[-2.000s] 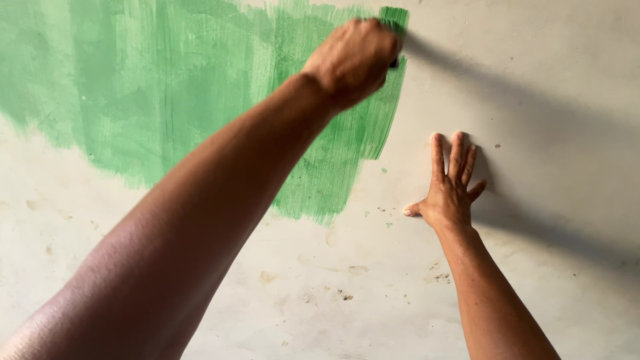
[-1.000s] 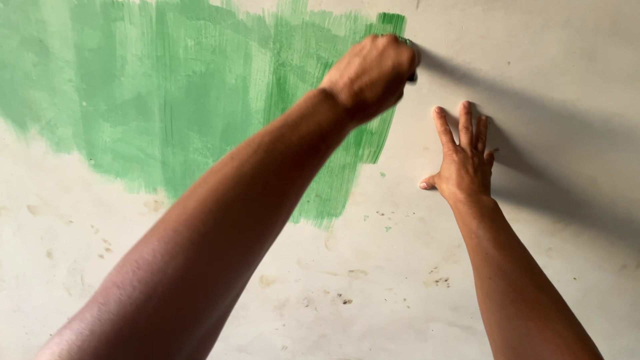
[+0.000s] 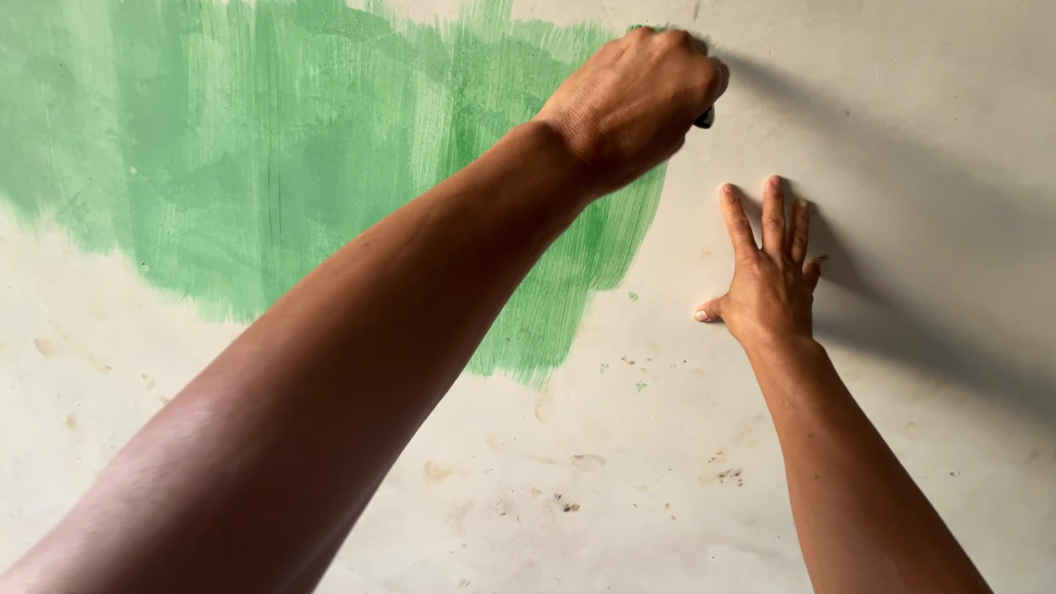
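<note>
Near the top centre, my left hand (image 3: 631, 107) is closed in a fist around a paintbrush, which it mostly hides. Only the dark handle end (image 3: 705, 117) sticks out below the fingers. The fist is at the right edge of an area of streaky green paint (image 3: 346, 157) on a pale wall (image 3: 907, 91). My left forearm crosses in front of the paint. To the right and lower, my right hand (image 3: 769, 276) rests on unpainted wall, palm against it, fingers spread and thumb out to the left. It holds nothing.
Small brown marks and chips (image 3: 567, 503) dot the wall below the paint. A few green specks (image 3: 641, 386) lie just beyond its lower right edge. Long soft shadows of the hands and arms fall to the right across the wall.
My right hand has shifted up and a little to the right on the wall since two seconds ago. My left fist, still around the brush, is slightly farther right along the paint's edge.
</note>
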